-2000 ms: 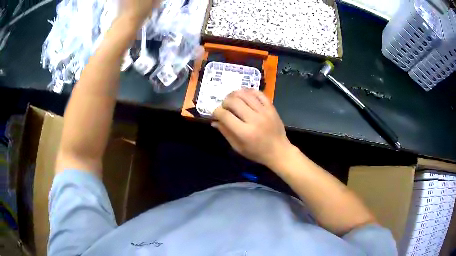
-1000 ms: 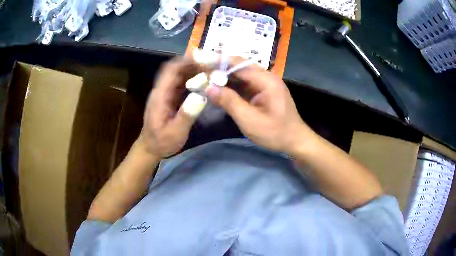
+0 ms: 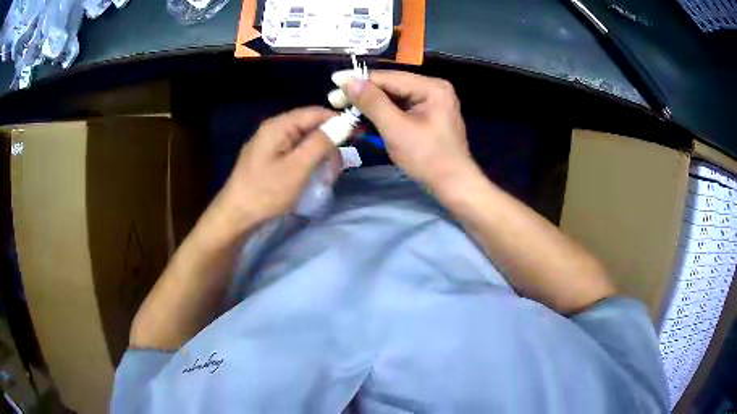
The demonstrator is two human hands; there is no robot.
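My left hand (image 3: 283,158) and my right hand (image 3: 416,121) meet below the bench's near edge. Both are closed on a small white bagged component (image 3: 352,113), whose thin prongs point up between the fingertips. Pale finger cots cover some fingertips of my left hand. A clear poly bag (image 3: 317,194) hangs below my left hand. The white slotted housing (image 3: 327,24) lies in the orange fixture (image 3: 410,36) at the top of the view, just above the hands. The fixture's upper part is cut off by the picture's edge.
Bagged components (image 3: 40,36) lie at the top left. The mallet's black handle (image 3: 634,69) lies at the upper right, near a grey perforated basket (image 3: 715,12). Cardboard cartons stand below the bench at left (image 3: 52,242) and right (image 3: 618,194); the right one holds white pieces (image 3: 703,267).
The left hand came back from the bagged pile and met the right hand, which left the housing. Both then moved slightly. The view has tilted down, so the bench sits higher in the picture.
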